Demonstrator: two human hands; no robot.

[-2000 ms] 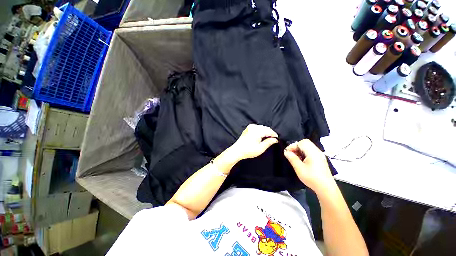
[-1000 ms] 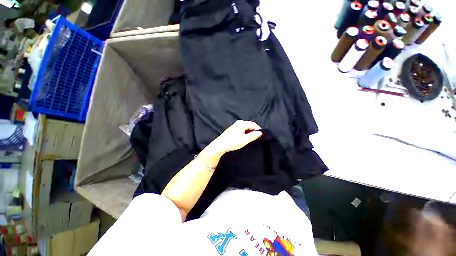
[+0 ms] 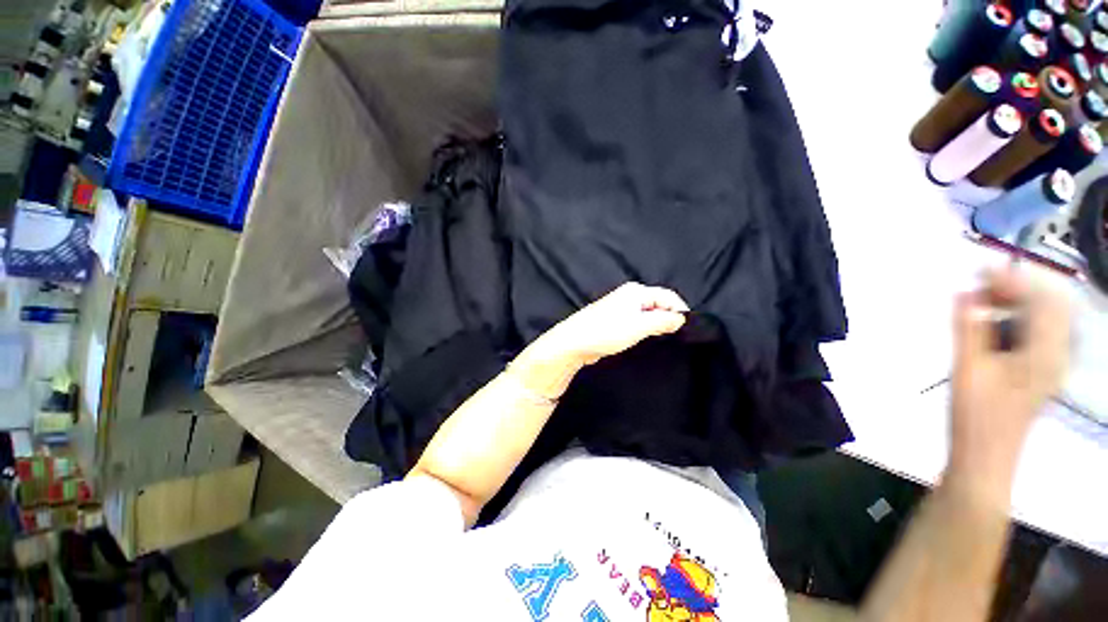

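Note:
A large black garment (image 3: pixel 632 182) lies over my lap, the bin's edge and the white table's edge. My left hand (image 3: pixel 632 322) pinches its edge between the fingertips, near my body. My right hand (image 3: pixel 1015 328) is away from the garment, over the white table, and motion-blurred. Its fingers look curled, but whether they hold a needle or anything else cannot be made out. No needle is visible at either hand.
Thread cones (image 3: pixel 1002 140) stand at the upper right of the white table (image 3: pixel 881 243). A dark dish (image 3: pixel 1097 231) is cut off at the right edge. A fabric-lined bin (image 3: pixel 292 243) with black garments and crumpled plastic (image 3: pixel 371 231) is at left, beside a blue crate (image 3: pixel 207 116).
My right hand was at the garment, then low and blurred at the bottom right; now it is over the table. My left hand still pinches the edge. The whole view has shifted.

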